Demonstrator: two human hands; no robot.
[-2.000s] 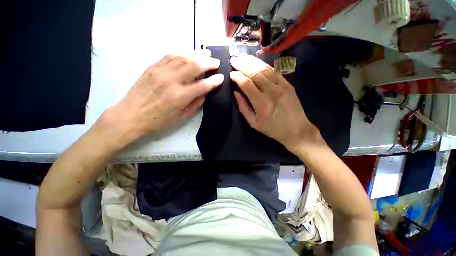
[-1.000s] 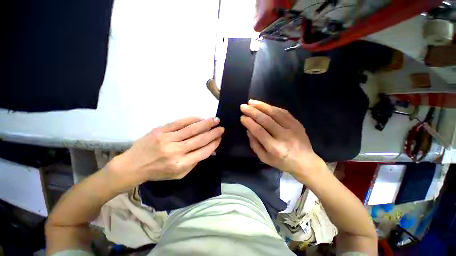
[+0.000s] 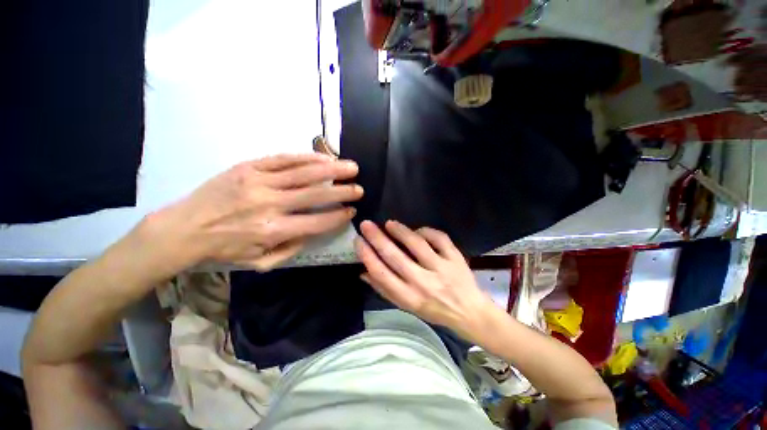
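A black garment panel (image 3: pixel 496 159) lies on the white table under the sewing machine head. A narrow black strip (image 3: pixel 360 101) runs along its left side, past the lit presser foot (image 3: pixel 385 67). My left hand (image 3: pixel 273 206) lies flat with its fingertips on the strip's left edge. My right hand (image 3: pixel 425 273) is at the table's front edge, its fingertips on the near end of the cloth. Whether either hand pinches the cloth is hard to tell.
A stack of black panels (image 3: pixel 67 109) lies at the far left. The red machine head (image 3: pixel 488 34) overhangs the cloth, with a cream ribbed knob (image 3: pixel 473 91) near it. Reddish-brown looped handles (image 3: pixel 690 206) and a dark lump (image 3: pixel 621 159) lie at the right.
The panel has moved away from me under the machine head, and its near right edge now slants. My right hand has moved down to the table edge; my left hand has moved slightly up and left.
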